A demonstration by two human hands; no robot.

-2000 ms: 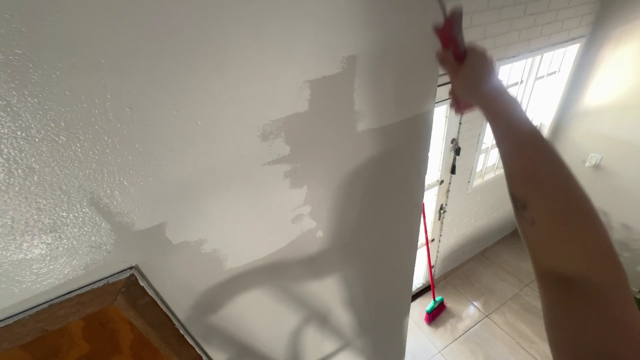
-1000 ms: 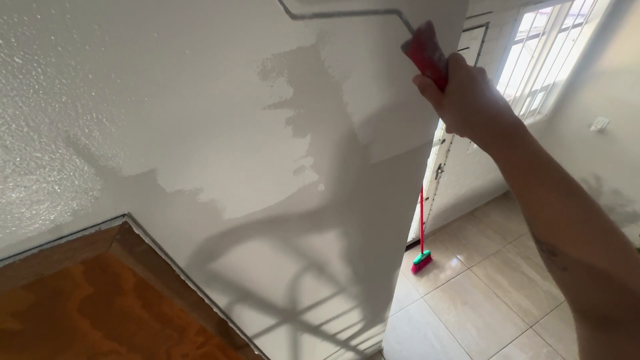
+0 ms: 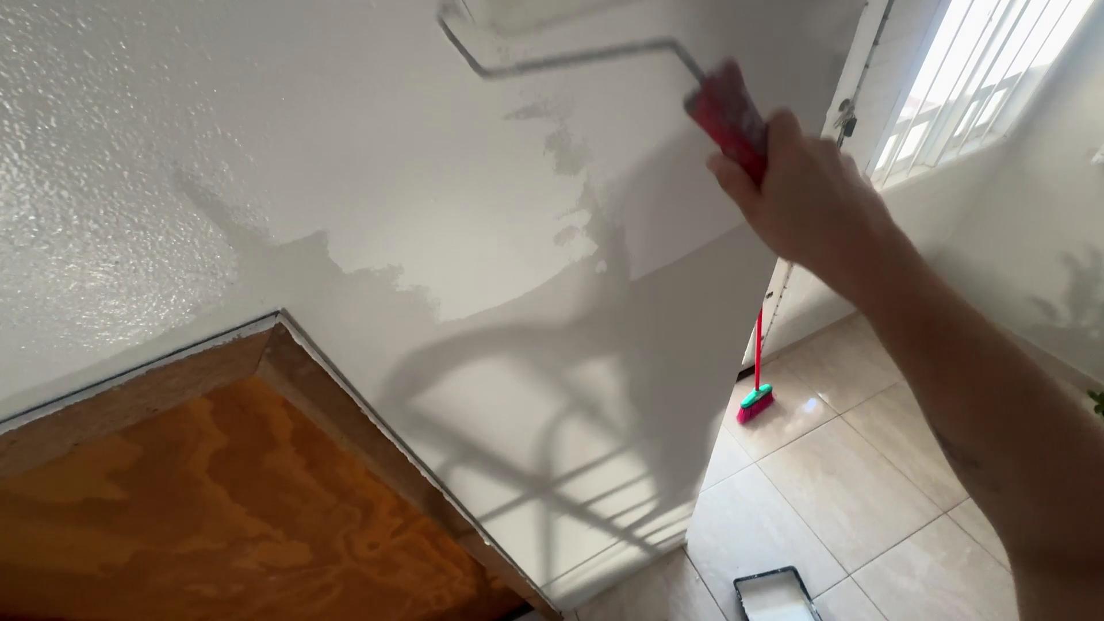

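My right hand (image 3: 815,194) is closed around the red handle of a paint roller (image 3: 731,121), at the upper right of the head view. The roller's bent metal frame reaches left over the wall (image 3: 414,172); its cover is at the top edge, blurred and mostly cut off. Fresh wet paint shines on the wall at the left, and uneven darker patches show around the middle. A paint tray (image 3: 779,597) with white paint lies on the floor at the bottom edge. My left hand is out of view.
A wooden door (image 3: 224,509) in its frame (image 3: 345,414) fills the lower left. A red and green broom (image 3: 756,403) stands on the tiled floor (image 3: 854,483) past the wall's edge. Behind my arm are a white door (image 3: 854,95) and a barred window (image 3: 966,78).
The right hand has moved left and down with the roller. Part of the darker patch in the wall's middle is now covered with lighter paint. The view has shifted, and the tray shows.
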